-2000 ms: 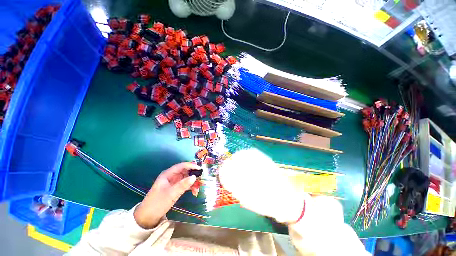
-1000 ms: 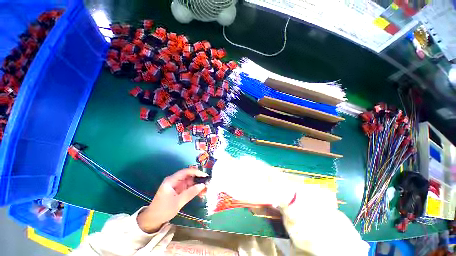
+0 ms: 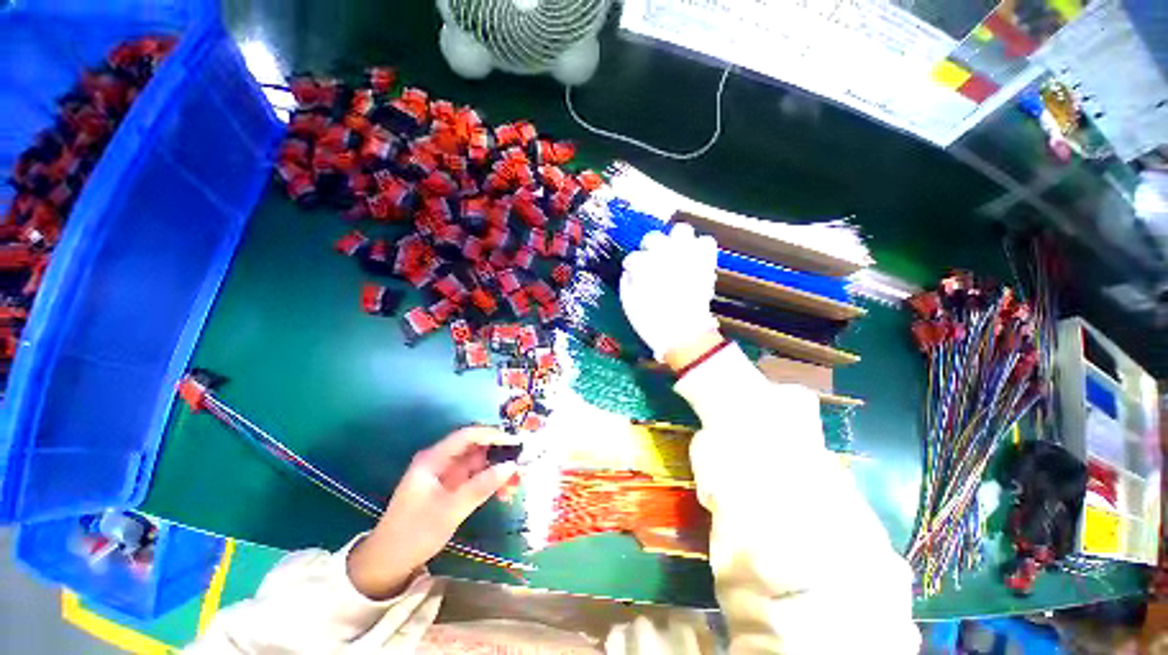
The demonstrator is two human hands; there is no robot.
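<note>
My bare left hand [image 3: 442, 497] pinches a dark connector housing [image 3: 505, 453] near the bench's front edge, left of the wire tips. My white-gloved right hand [image 3: 671, 292] is over the left part of the blue wires [image 3: 630, 225], fingertips down at them. Whether it grips a wire cannot be told. The white wires [image 3: 756, 230] lie behind. Black wires lie in front, partly under the glove. The yellow wires [image 3: 660, 448] and red wires [image 3: 615, 505] are nearer me, partly covered by my right sleeve. Loose red-and-black housings [image 3: 448, 192] are heaped at the upper left.
A large blue bin [image 3: 154, 256] of housings stands at the left. One wired harness [image 3: 288, 454] lies in front of it. Cardboard dividers [image 3: 781, 297] separate the wires. Finished harnesses [image 3: 973, 410] and a compartment box [image 3: 1112, 448] are at the right. A fan [image 3: 525, 32] stands at the back.
My right hand has moved from the yellow and red wires, away from me, to the blue wires. My left hand still holds the housing in nearly the same place.
</note>
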